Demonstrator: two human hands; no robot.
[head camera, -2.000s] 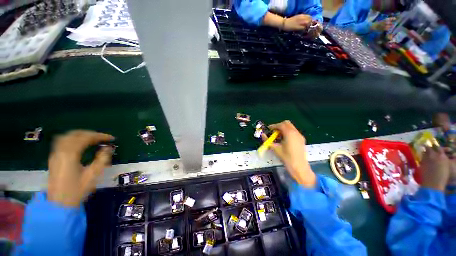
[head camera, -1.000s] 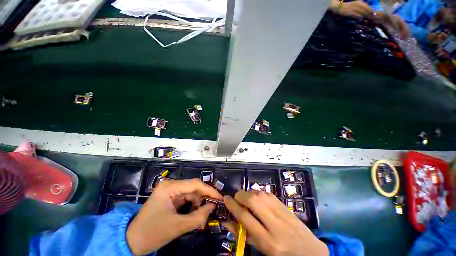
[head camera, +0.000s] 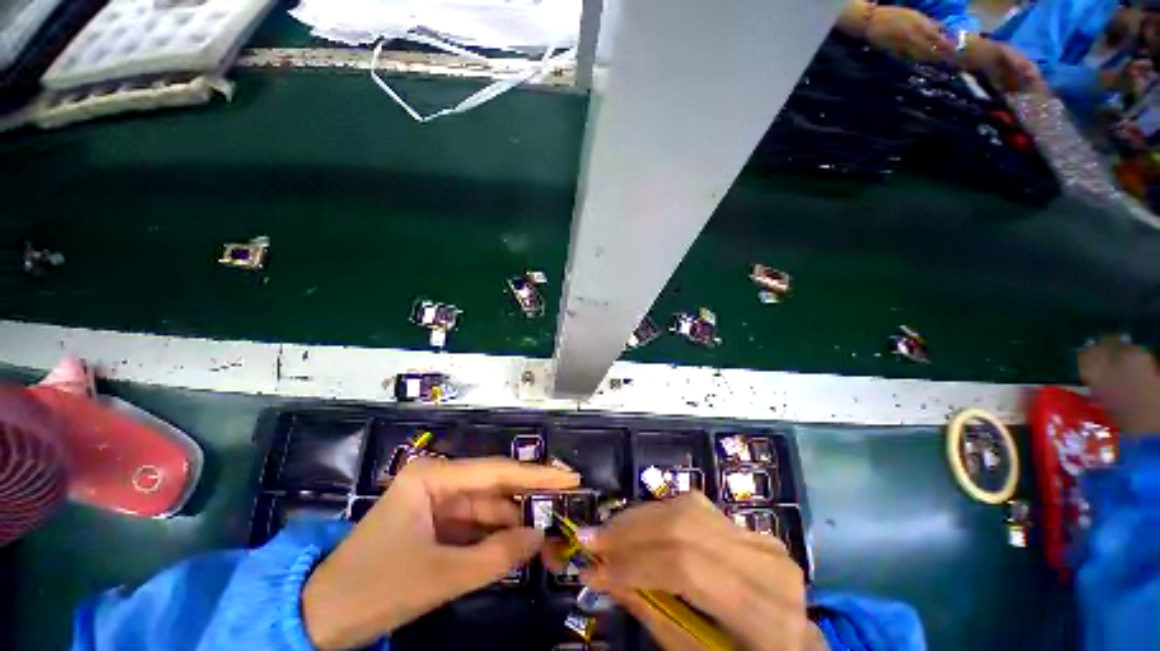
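My left hand (head camera: 426, 553) holds a small electronic module (head camera: 545, 511) between thumb and fingertips above the black compartment tray (head camera: 318, 454). The module has a dark frame and a whitish part. My right hand (head camera: 700, 566) holds yellow tweezers (head camera: 681, 617), their tips pointing at the module from the right. The fingertips of both hands are close together and partly hide the module's right side. Other modules lie in the tray's pockets, several in the right columns. The hands hide the tray's lower middle.
Modules lie on the green conveyor belt (head camera: 318, 165). A grey post (head camera: 674, 165) stands in front. A pink fan (head camera: 115, 464) is at left. A yellow ring (head camera: 981, 454), a red basket (head camera: 1053, 490) and a neighbour's blurred hand (head camera: 1119, 382) are at right.
The tweezers' tips have come to the module, and my right hand has turned and shifted slightly right. The modules on the belt have moved right. The neighbour's arm now reaches over the red basket.
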